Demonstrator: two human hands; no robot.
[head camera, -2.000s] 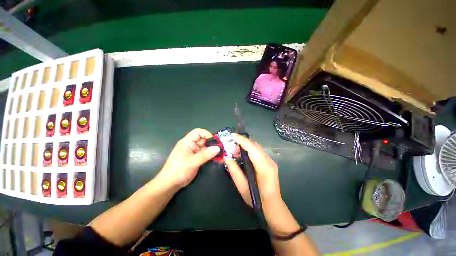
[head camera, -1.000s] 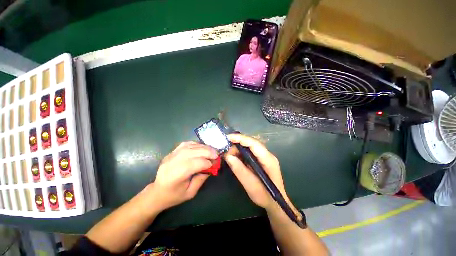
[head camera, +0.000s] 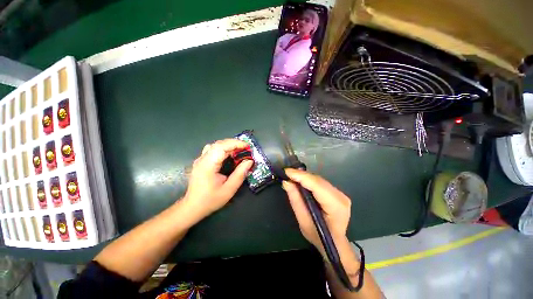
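A small circuit board unit (head camera: 260, 170), dark-edged with a green and whitish face, lies at the middle of the green mat. My left hand (head camera: 215, 172) pinches a red and black component (head camera: 242, 155) against the board's upper left part. My right hand (head camera: 320, 207) holds the black soldering iron (head camera: 315, 216) like a pen, to the right of the board. The iron's thin tip points up and away, apart from the board. Its cord loops by my right wrist. My left fingers hide part of the component.
White stacked trays (head camera: 87, 152) with red components and tan pockets stand at left. A smartphone (head camera: 295, 49) lies at the back. The extractor fan (head camera: 391, 87), thin silvery strands (head camera: 421, 134), a round tin (head camera: 464, 197) and a white desk fan (head camera: 517, 155) are at right.
The board has turned from its whitish face to its green face. My left hand now holds the red component against it. My right hand has moved right, off the board, with the iron.
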